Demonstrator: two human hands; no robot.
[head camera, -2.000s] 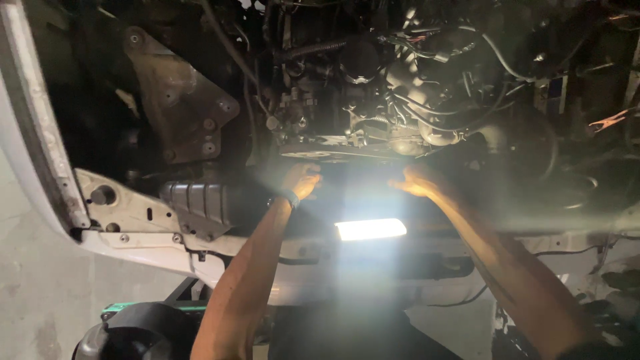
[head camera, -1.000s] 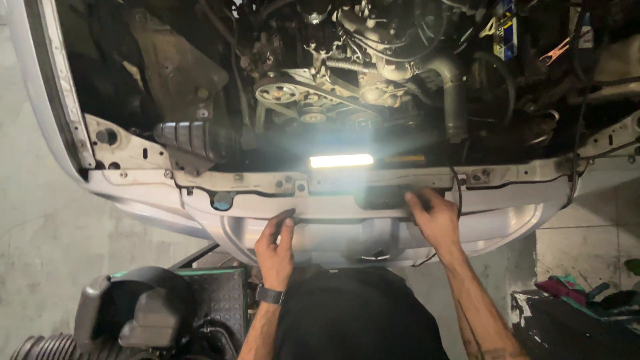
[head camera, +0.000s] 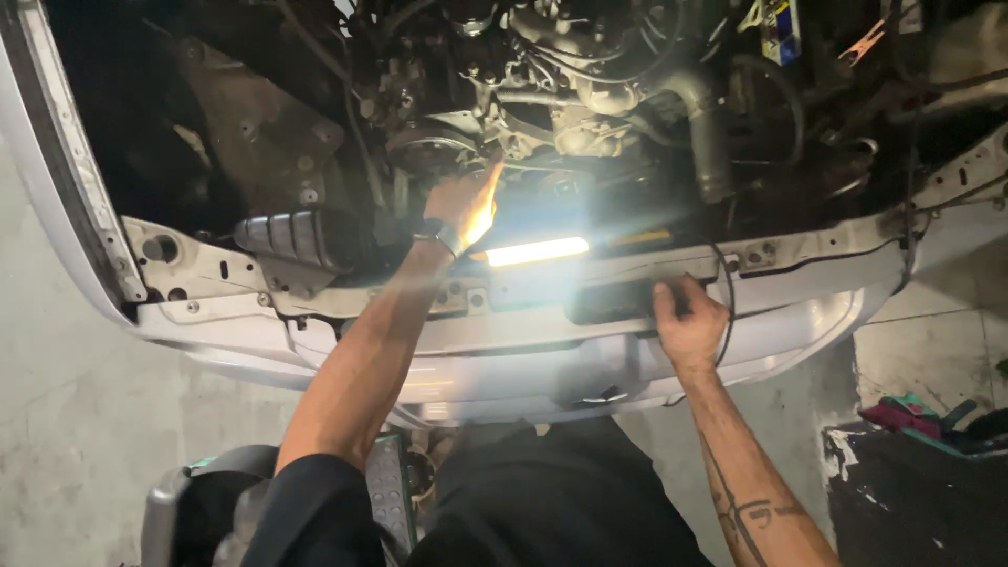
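Note:
My left hand, with a watch on its wrist, reaches over the front panel into the engine bay, one finger extended near the engine's belt and pulleys. Nothing shows in it. My right hand is at the opening in the car's front bumper, its fingers curled at the dark recess; whether it grips anything cannot be told. A lit work light lies along the panel between my hands. A thin black cable hangs just beside my right hand.
A large metal pipe and hoses run over the engine. A ribbed black duct sits at the bay's left. An orange clamp is at the upper right. Coloured cloths lie on a dark surface at the lower right. Black equipment stands lower left.
Both hands were down in the engine bay, then drew back to the bumper. My left hand has since moved forward again into the bay, while my right hand remains at the bumper.

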